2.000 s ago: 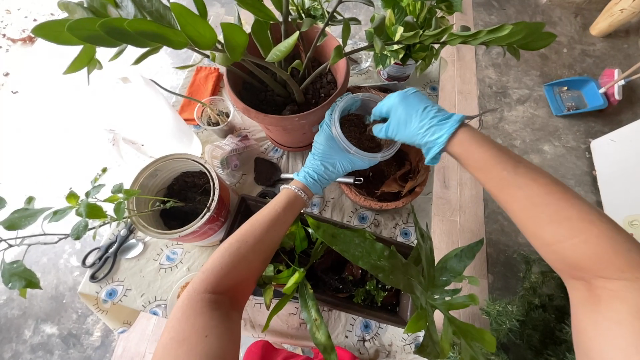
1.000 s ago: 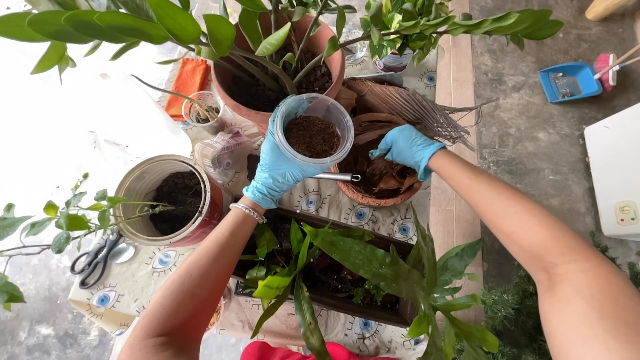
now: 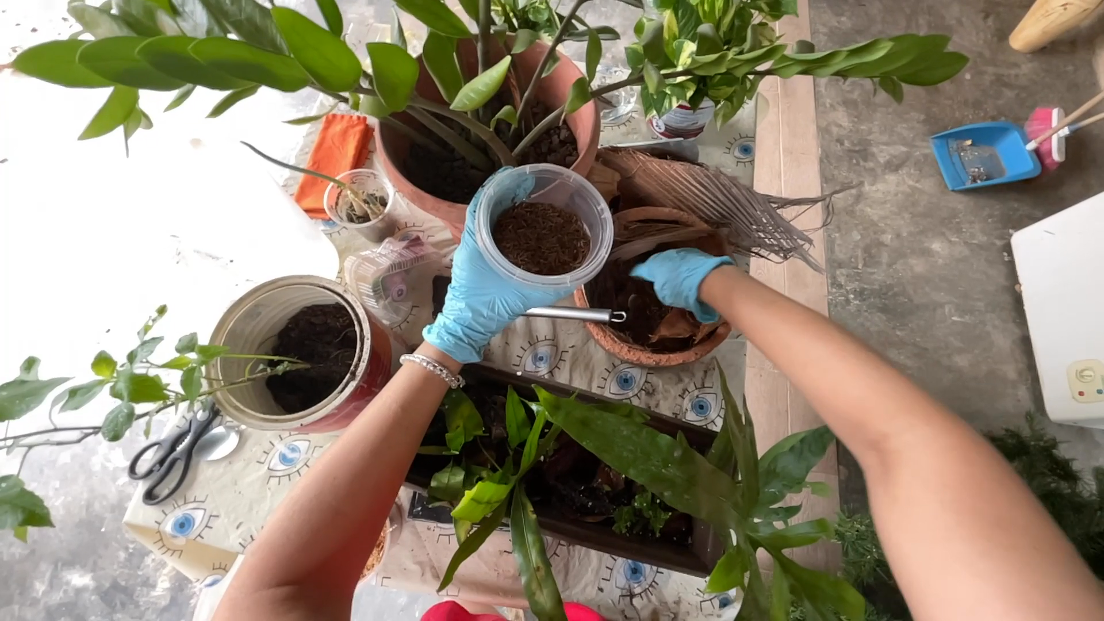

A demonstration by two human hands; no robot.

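My left hand [image 3: 487, 285], in a blue glove, holds a clear plastic tub [image 3: 595, 246] by its side; brown, crumbly material [image 3: 542, 238] lies inside. My right hand [image 3: 681, 280], also gloved, reaches into a terracotta pot [image 3: 642, 354] of dark material and dry brown leaf pieces; its fingertips are partly hidden, and I cannot tell whether they grip anything. A metal tool handle [image 3: 586, 314] lies beneath the tub, pointing toward that pot. Dry fibrous plant matter [image 3: 716, 198] rests behind the pot. Nearer me is a dark rectangular planter [image 3: 638, 552] with leafy plants.
A large potted plant [image 3: 578, 95] stands behind the tub. To the left are a tin pot of soil [image 3: 366, 345], black-handled scissors [image 3: 177, 453], an orange cloth [image 3: 332, 164] and a small plastic cup [image 3: 379, 226]. A blue dustpan [image 3: 983, 155] is on the floor at right.
Two seconds ago my right hand was at the tub's mouth; it has since moved down into the terracotta pot. My left hand has kept hold of the tub.
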